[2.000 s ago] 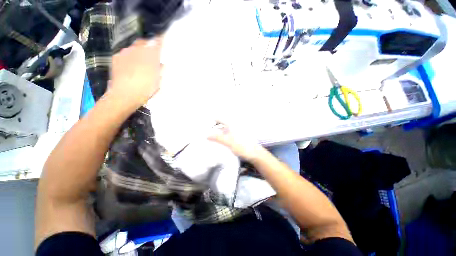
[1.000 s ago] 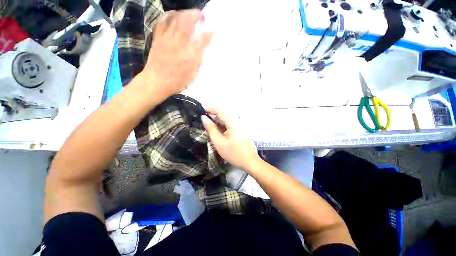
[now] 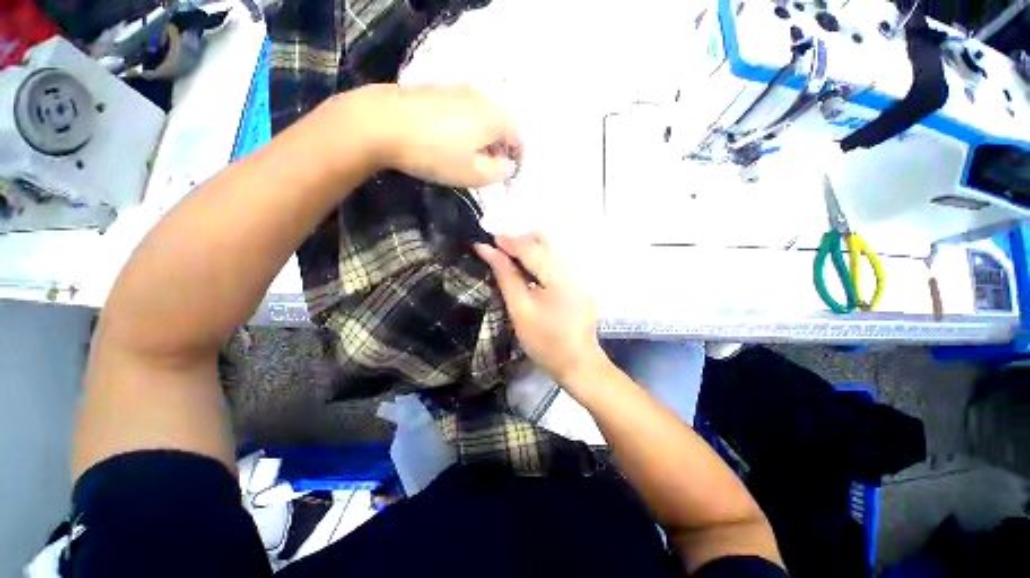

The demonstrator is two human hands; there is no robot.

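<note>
The plaid shell fabric (image 3: pixel 390 277) lies over the table's front edge and hangs towards my lap. The white lining (image 3: pixel 452 51) lies beside and behind it, overexposed against the table. My right hand (image 3: pixel 540 296) pinches a dark seam edge (image 3: pixel 472 226) of the fabric between thumb and fingers. My left hand (image 3: pixel 457 138) is just above and behind it, over the white lining, fingers curled together; whether it grips the lining is unclear. The sewing machine's presser foot area (image 3: pixel 740 147) is to the right of both hands, apart from the fabric edge.
Scissors (image 3: pixel 847 254) with green and yellow handles lie right of the needle, beside a small brown-handled tool (image 3: pixel 934 296). A black strap (image 3: pixel 909 96) hangs over the machine head. Another white machine (image 3: pixel 79 136) stands at left. Dark cloth (image 3: pixel 791 440) covers a blue crate (image 3: pixel 864 497) at lower right.
My left hand has moved from the upper left of the fabric down and right, close to my right hand. The plaid has come over the front since the earliest frame. My right hand keeps pinching the edge.
</note>
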